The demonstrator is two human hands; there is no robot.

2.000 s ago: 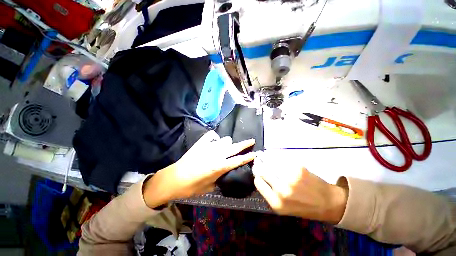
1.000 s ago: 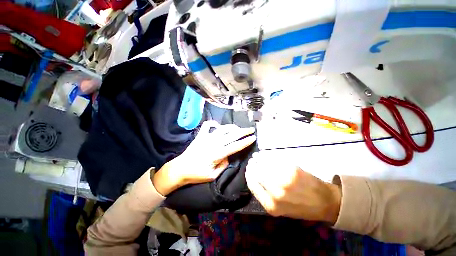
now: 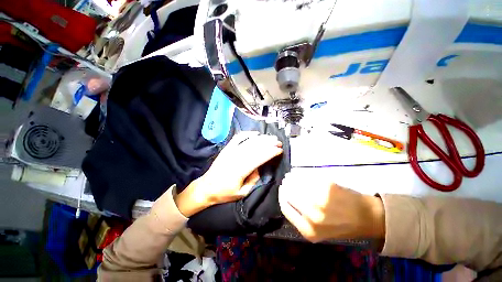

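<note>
A dark garment [image 3: 159, 121] lies heaped on the white table left of the needle, and part of it runs under my left hand to the table's front edge. Its edge lies close to the presser foot area [image 3: 267, 113]. My left hand [image 3: 234, 165] lies on the cloth just in front of the needle, with fingertips toward the seam and thumb bent over a fold. My right hand [image 3: 311, 206] is closed at the cloth's right edge, with fingers curled on it; the pinched part is hidden. A light-blue plastic piece [image 3: 218, 115] sits left of the needle.
The white machine head [image 3: 352, 33] spans the top. Thread snips [image 3: 371, 139] lie right of the needle, with red-handled scissors [image 3: 440, 148] farther right. A grey unit with a round vent [image 3: 52, 143] stands at left. A blue crate [image 3: 66, 237] is below left.
Since the first frame, more dark cloth has come down over the front edge under my left hand. My left thumb has bent over a fold. The view has shifted slightly.
</note>
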